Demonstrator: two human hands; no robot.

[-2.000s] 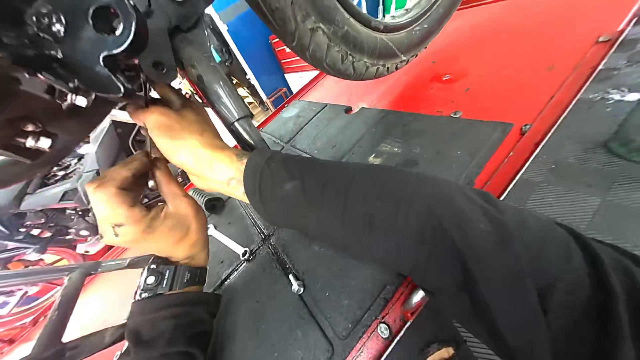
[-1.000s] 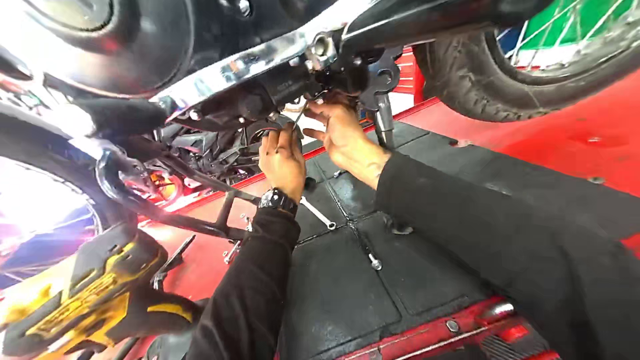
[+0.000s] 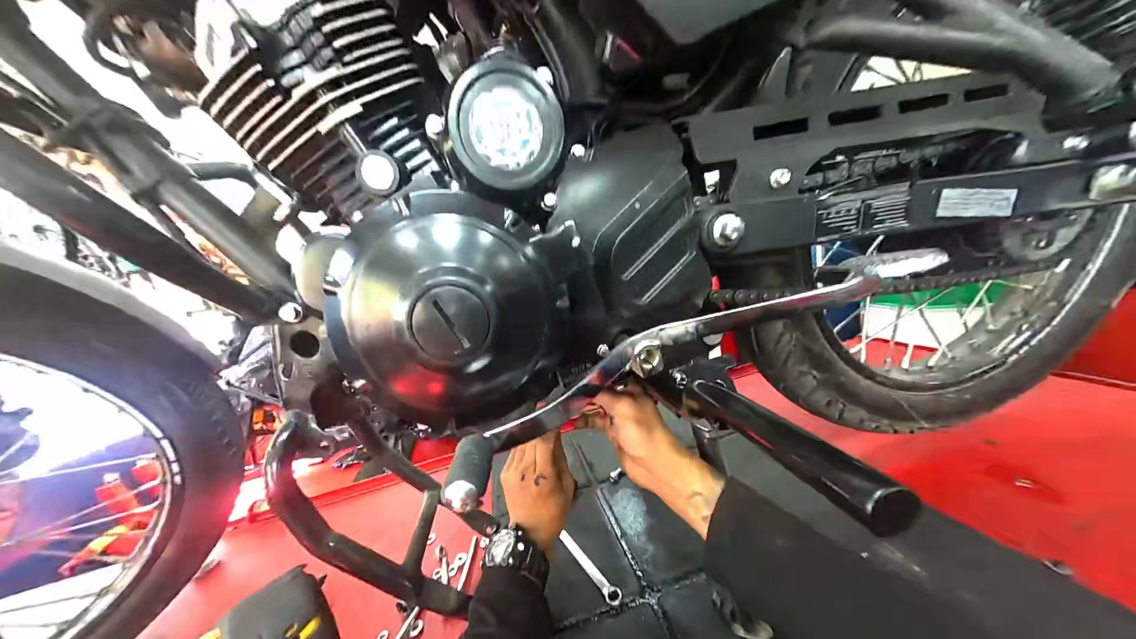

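Under the engine of a motorcycle, my left hand [image 3: 538,486], with a wristwatch [image 3: 506,548] at its wrist, reaches up behind the shift lever's rubber end [image 3: 470,472]. Its fingertips are hidden by the engine's underside. To its right, my right hand [image 3: 637,433] reaches in below the chromed lever [image 3: 754,312], fingers bent beside a thin reddish edge. Whether either hand holds something cannot be seen. Above both hands is the round black engine cover [image 3: 450,324]. A combination wrench [image 3: 590,568] lies on the black mat below my hands.
The rear wheel [image 3: 941,382] stands at right and the front wheel [image 3: 115,426] at left. A black crash bar [image 3: 328,532] and a black footrest tube [image 3: 808,457] flank my arms. Several wrenches [image 3: 457,564] lie on the red platform [image 3: 355,506], near a black and yellow item [image 3: 280,608].
The view has swung and pulled back to take in the engine and both wheels. Both hands remain beneath the engine, and the fingertips, visible a second ago with a thin metal tool, are now mostly hidden.
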